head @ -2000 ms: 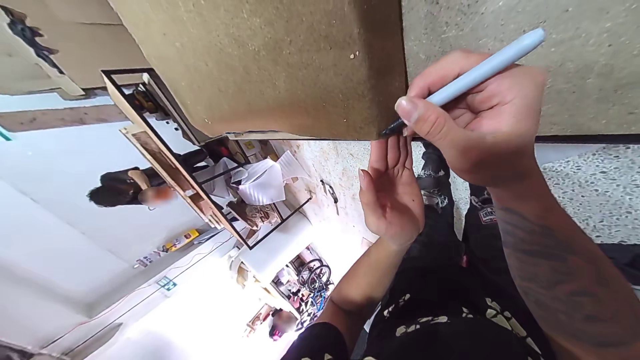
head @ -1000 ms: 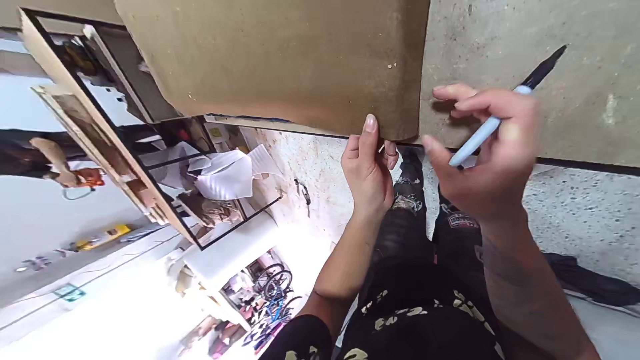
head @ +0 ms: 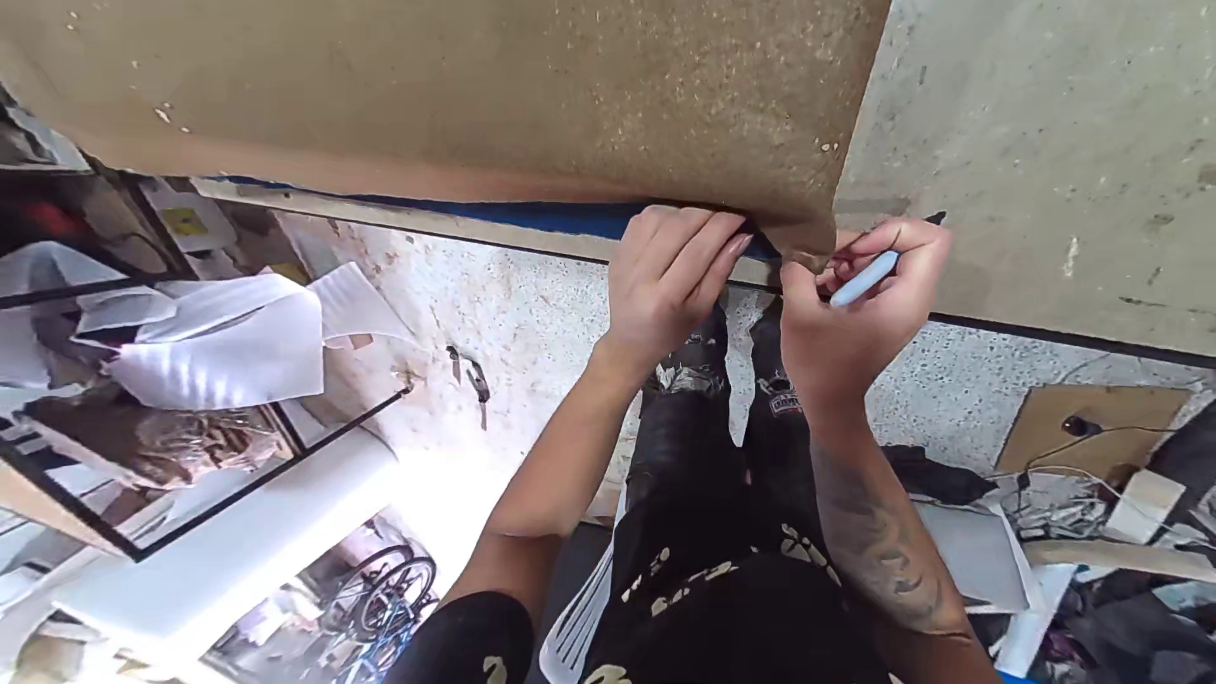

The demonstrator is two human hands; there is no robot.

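Observation:
A large brown sheet (head: 494,95), which looks like cardboard or heavy paper, lies on the worktable (head: 1035,190). Blue material (head: 532,217) shows in the gap below the sheet's lifted near edge. My left hand (head: 670,275) presses with bent fingers on the blue material at that edge; its fingertips are partly hidden. My right hand (head: 860,304) pinches the sheet's near right corner between thumb and fingers. A light-blue marker (head: 866,277) with a black end is held in the same hand, lying across the fingers.
The table's dark-trimmed edge (head: 1073,344) runs just in front of my body. At left stands a metal-framed rack (head: 275,508) with white sheets (head: 228,342) and plastic-wrapped material. A white plastic chair (head: 579,617) is behind my legs. Cardboard (head: 1092,427) and cables lie on the floor at right.
My left hand has moved from gripping the corner onto the blue material along the edge. My right hand has come down to the corner, still holding the marker. More blue shows under the raised sheet.

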